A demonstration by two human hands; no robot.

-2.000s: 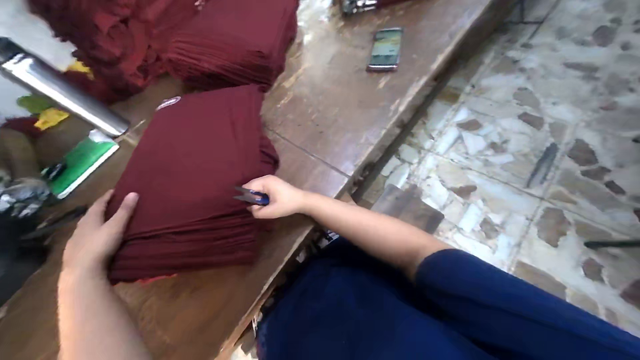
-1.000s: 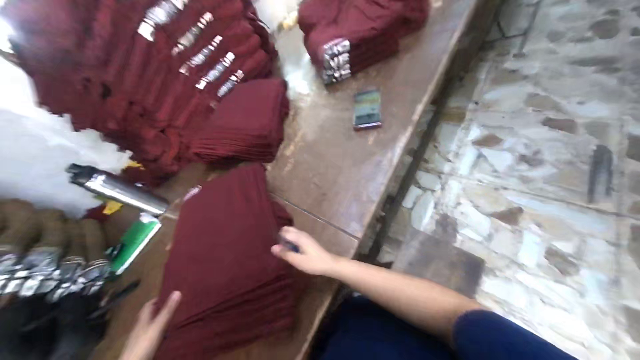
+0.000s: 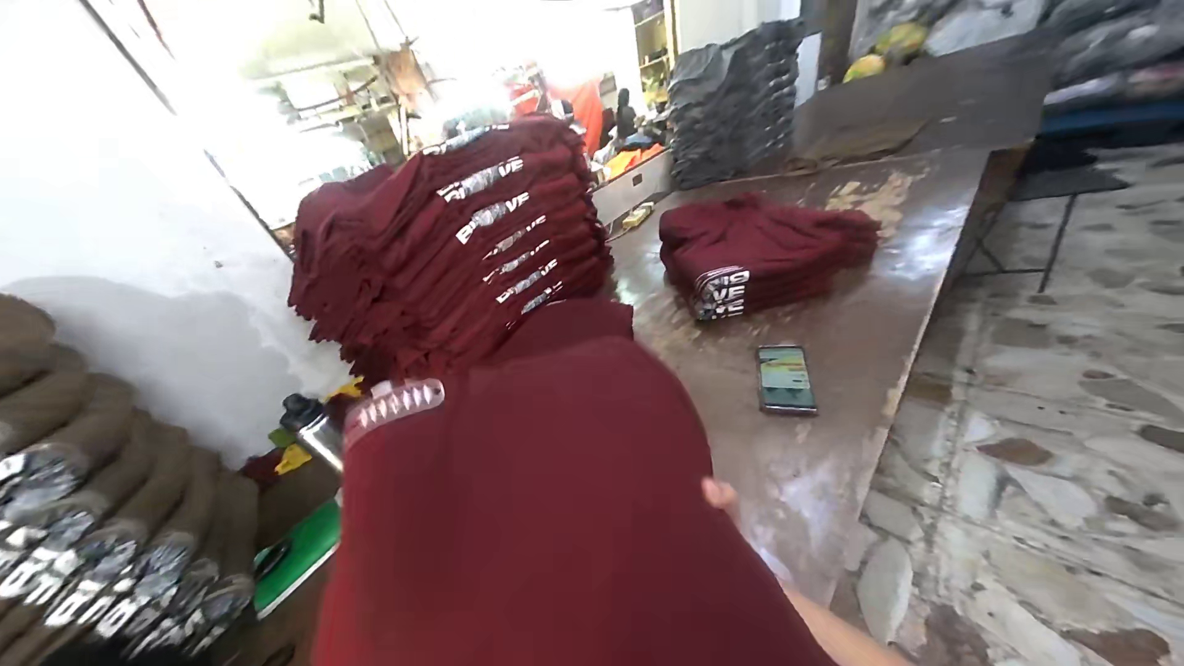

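Note:
A stack of folded maroon garments [image 3: 546,499] fills the lower middle of the view, raised close to the camera, with a pale print at its upper left corner. On its right edge show the fingertips of my right hand [image 3: 720,495], gripping the cloth; the rest of that hand is behind the garments, and its forearm emerges at the lower right. Whether it still has the small dark tool is hidden. My left hand is out of sight. Just beyond, a folded maroon pile [image 3: 592,324] adjoins a tall heap of printed maroon garments [image 3: 453,240].
A smartphone [image 3: 786,379] and another printed maroon stack [image 3: 758,254] lie on the worn wooden table [image 3: 805,472]. Dark garments [image 3: 735,102] are piled farther back. Left are a metal bottle [image 3: 314,430], a green object [image 3: 298,558] and brown printed garments [image 3: 120,518]. Stone flooring [image 3: 1045,481] lies right.
The folded maroon stack, lying on the table in the earlier frames, is now lifted close to the camera. My left hand has gone out of sight. The view has tipped up toward the room.

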